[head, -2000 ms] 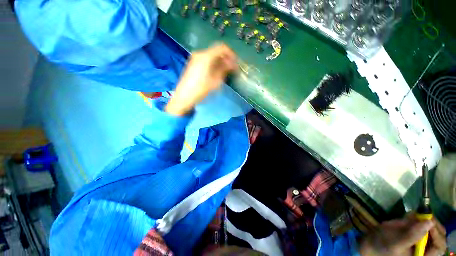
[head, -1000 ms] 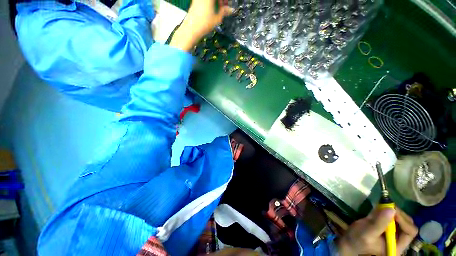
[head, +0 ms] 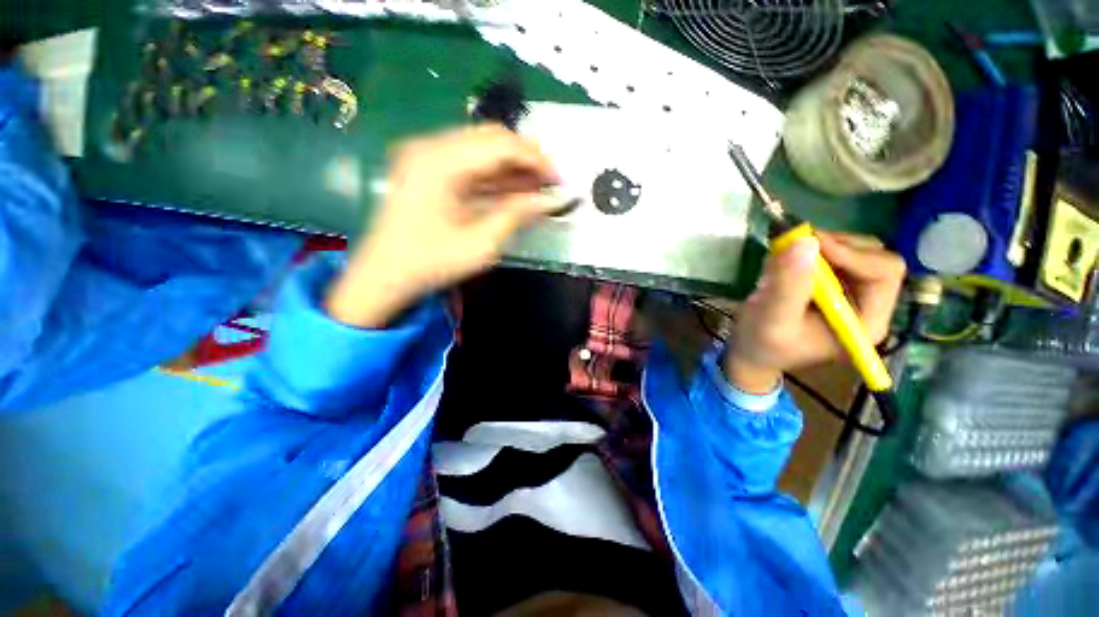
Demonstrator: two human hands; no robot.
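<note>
My right hand (head: 810, 301) grips the yellow soldering iron (head: 844, 316) like a pen. The iron's metal tip points up-left, over the right edge of the white sheet (head: 689, 241). A round black circuit board (head: 616, 192) with silver pads lies on the sheet, apart from the tip. My left hand (head: 440, 223), blurred, is left of the board with its fingertips pinched together. A short dark sliver, seemingly a black lead (head: 564, 209), sticks out of the fingertips towards the board. The black lead heap (head: 499, 101) lies just beyond this hand, partly hidden.
Small yellow-marked assemblies (head: 241, 78) lie on the green mat at the left. A perforated white strip (head: 603, 66) runs beyond the sheet. A beige ring (head: 805, 133), a fan guard (head: 771, 30) and a blue station (head: 982, 181) stand right. Clear trays (head: 994, 416) are lower right. A co-worker's sleeve (head: 60, 265) is left.
The view has swung left-to-right over the bench. My left hand has come back from the assemblies and tray to beside the board. My right hand still holds the iron, now fully in view.
</note>
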